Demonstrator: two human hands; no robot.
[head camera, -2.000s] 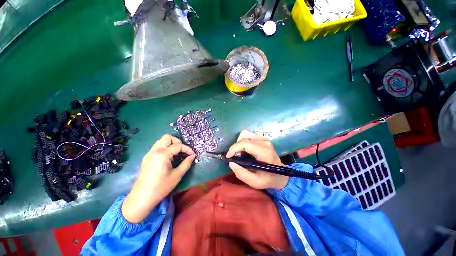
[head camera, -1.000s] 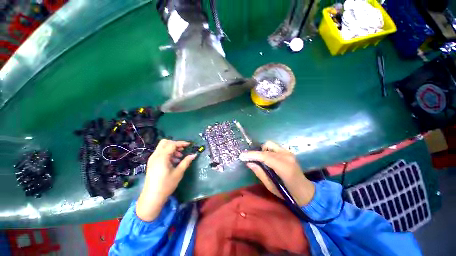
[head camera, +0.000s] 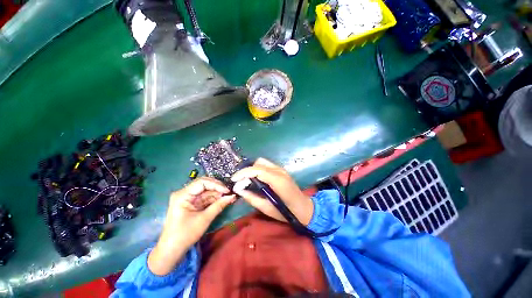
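Note:
My left hand (head camera: 195, 215) is in front of me, its thumb and fingers pinching a small dark component (head camera: 229, 190), mostly hidden by the fingertips. My right hand (head camera: 274, 189) holds the black soldering iron (head camera: 273, 198), its cord curving down over the wrist; the iron's tip is hidden. The fingertips of both hands are close together, at the near edge of the silvery speckled cluster (head camera: 217, 158). One small black component with a yellow mark (head camera: 193, 174) lies on the mat just left of the cluster.
A large pile of black components (head camera: 87, 192) with a thin white wire lies at left. A grey cone hood (head camera: 181, 93) and a yellow-sided pot (head camera: 258, 112) stand beyond the cluster. A yellow bin (head camera: 354, 42), a fan (head camera: 438, 91) and slotted trays (head camera: 417, 201) are at right.
The component with the yellow mark, at my left fingertips a second ago, now lies on the mat. My hands have come together at the cluster's near edge. The camera view has shifted.

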